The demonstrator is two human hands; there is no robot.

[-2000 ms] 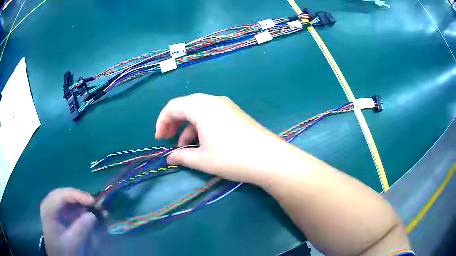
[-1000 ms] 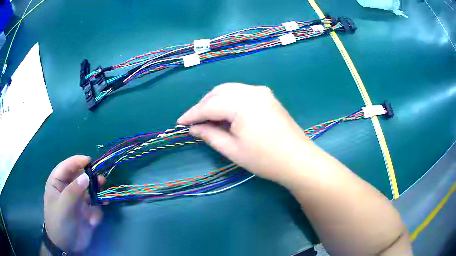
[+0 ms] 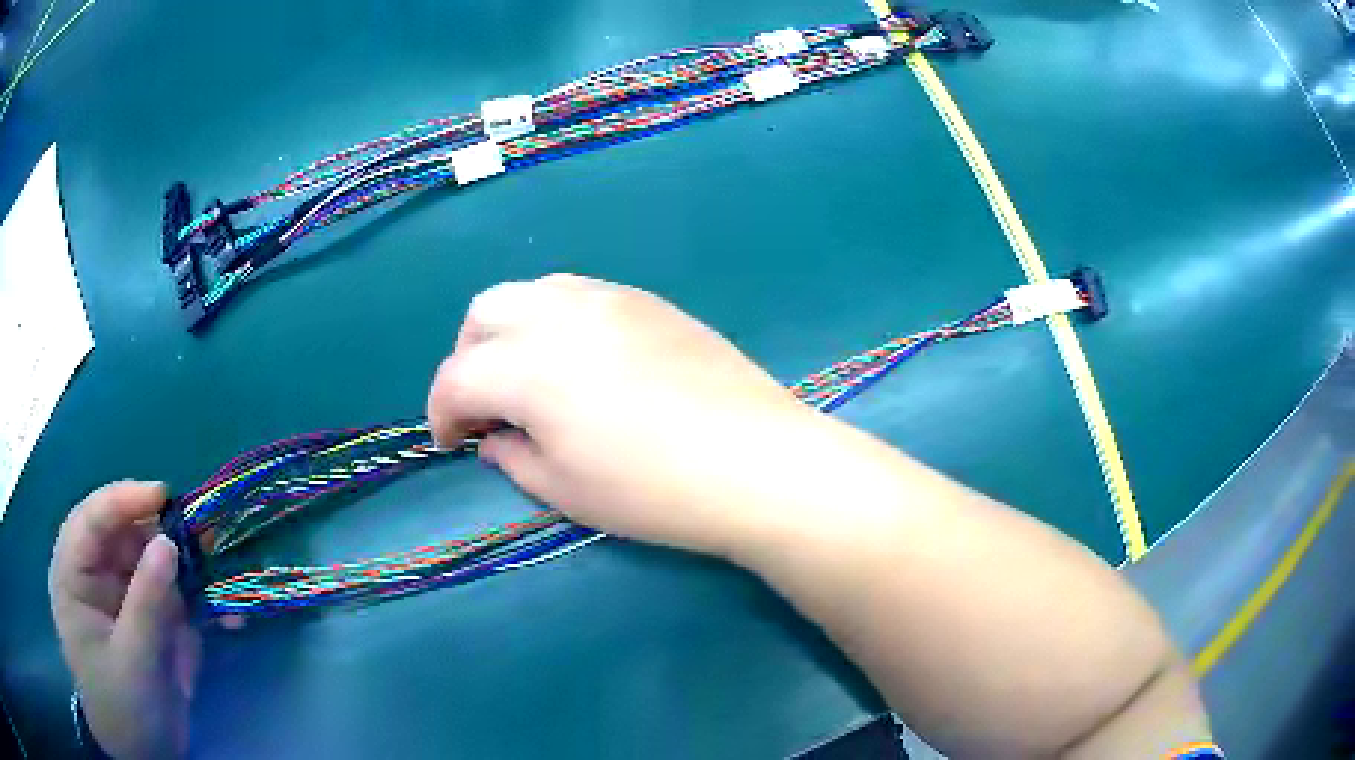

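My left hand (image 3: 127, 609), at the lower left, grips a black connector housing (image 3: 182, 546) between thumb and fingers. Two bundles of many-coloured wires leave its right side. My right hand (image 3: 550, 394) is closed over the upper wire bundle (image 3: 320, 460), with wires passing under its fingertips. The lower wire bundle (image 3: 387, 561) runs right beneath my right wrist. Beyond it, wires lead to a white label (image 3: 1040, 300) and a small black connector (image 3: 1092, 293) past the yellow line. The wire tips in my right fingers are hidden.
Another harness (image 3: 595, 116) with white labels and black housings at both ends lies farther up the green mat. A white paper sheet (image 3: 37, 327) lies at the left edge. A yellow tape line (image 3: 988, 193) crosses the mat. A dark object (image 3: 855, 742) shows at the bottom edge.
Since one second ago, the whole view has shifted, so things sit farther left. My right hand has moved closer to the held housing along the upper wires. The loose wire end near the housing no longer shows.
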